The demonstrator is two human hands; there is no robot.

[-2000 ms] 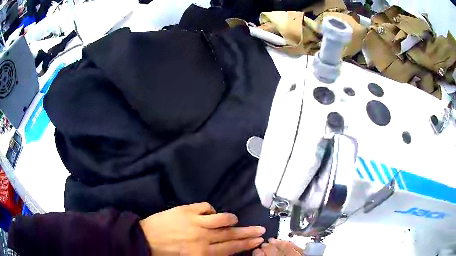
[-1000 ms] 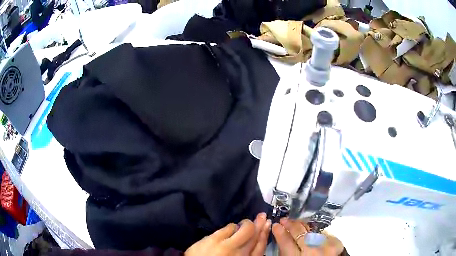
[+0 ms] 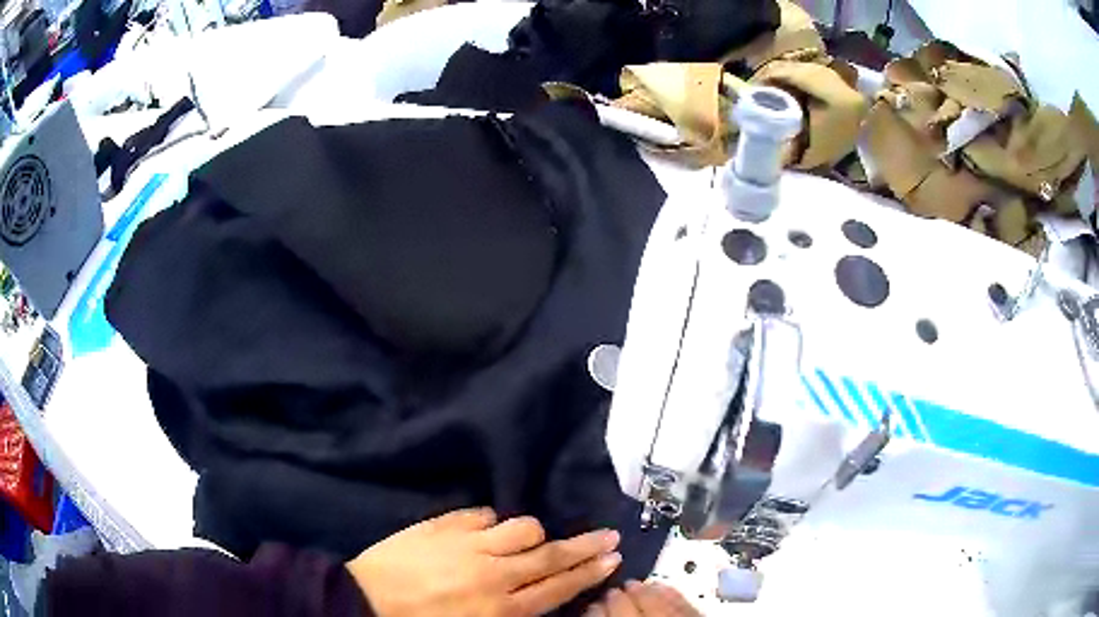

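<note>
A large black garment piece (image 3: 398, 289) lies in folds over the table, left of a white sewing machine (image 3: 771, 362). Its lower right part lies beside the presser foot and needle area (image 3: 657, 512). My left hand (image 3: 476, 566) lies flat on the cloth at the bottom, fingers pointing right toward the needle area. My right hand (image 3: 645, 600) is cut off by the bottom edge; only some fingers show, close to my left fingertips. Whether it pinches the cloth edge cannot be seen.
Tan cut pieces (image 3: 952, 133) lie heaped behind the machine. More black cloth (image 3: 639, 30) lies at the back. A grey box with a round fan grille (image 3: 48, 199) stands at the left. A red stool (image 3: 18, 464) shows at the lower left edge.
Since one second ago my left hand has moved back left from the needle and flattened on the cloth. My right hand has moved down and left, mostly out of the picture.
</note>
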